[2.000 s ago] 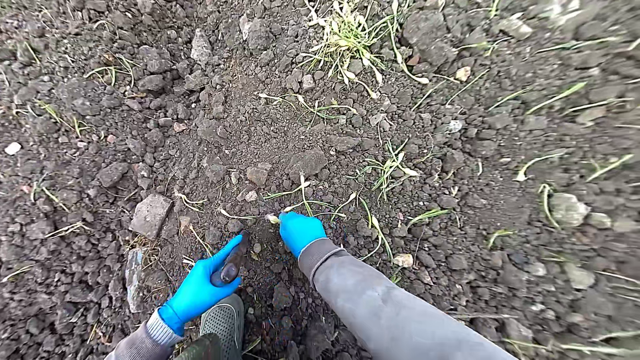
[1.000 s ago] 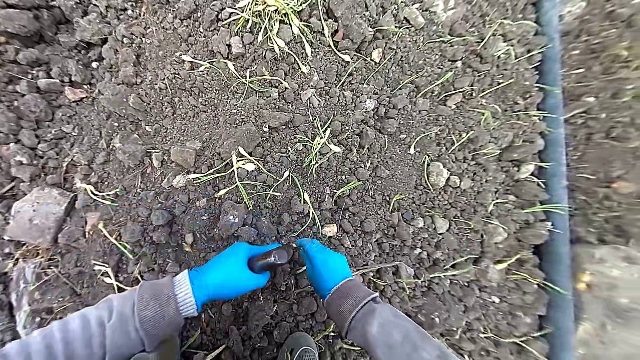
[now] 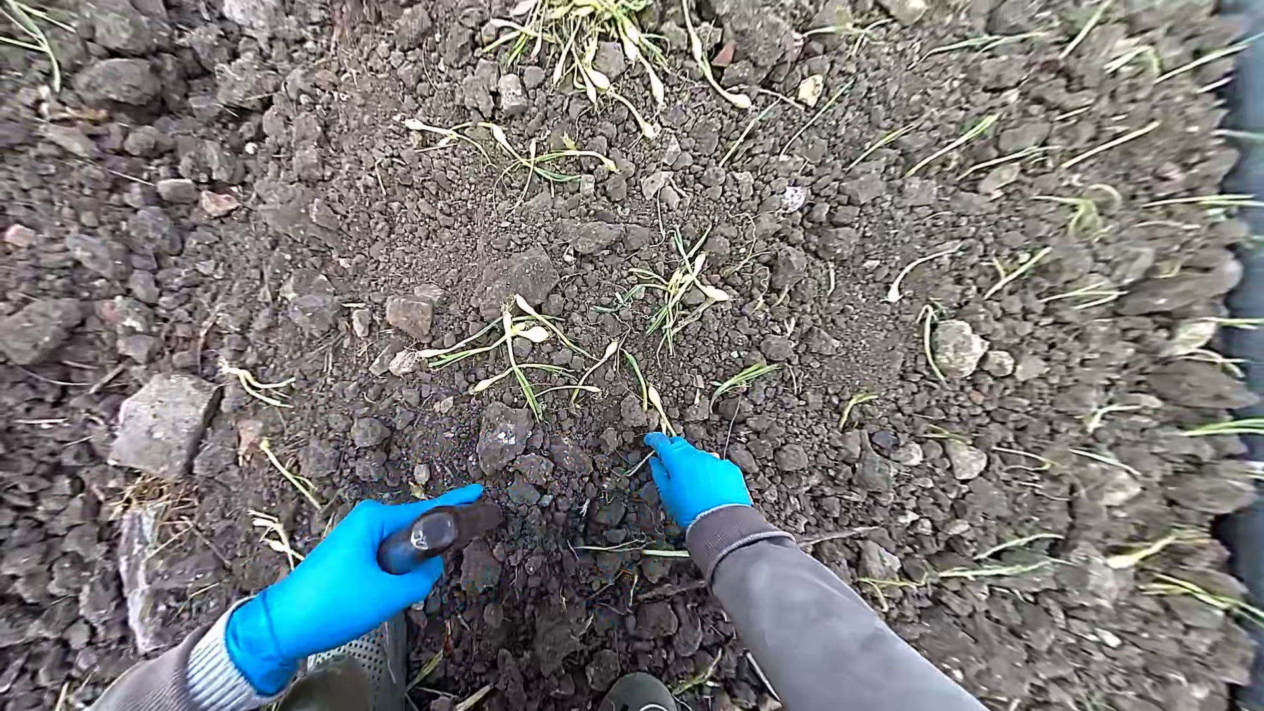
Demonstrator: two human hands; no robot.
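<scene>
My left hand (image 3: 341, 583), in a blue glove, is closed around the dark handle of a hand tool (image 3: 434, 533); the tool's far end is dark and its lower part is hard to make out. To the right, my right hand (image 3: 696, 479), also gloved in blue, has its fingertips at the pale bulb end of a green seedling (image 3: 654, 400); whether they pinch it cannot be told. Just beyond the hands, loose seedlings with pale bulbs (image 3: 513, 341) lie on the soil, with more green seedlings (image 3: 679, 291) farther up.
A thick bunch of bulbed seedlings (image 3: 592, 39) lies at the top. A large stone (image 3: 166, 425) sits at the left and a smaller pale stone (image 3: 958, 349) at the right. Thin green plants lean across the right side beside a dark pipe (image 3: 1246, 296). My shoes are at the bottom edge.
The left hand, with the tool, has drawn away from the right hand. The right hand has moved up to a seedling. The view has shifted leftward since a second ago.
</scene>
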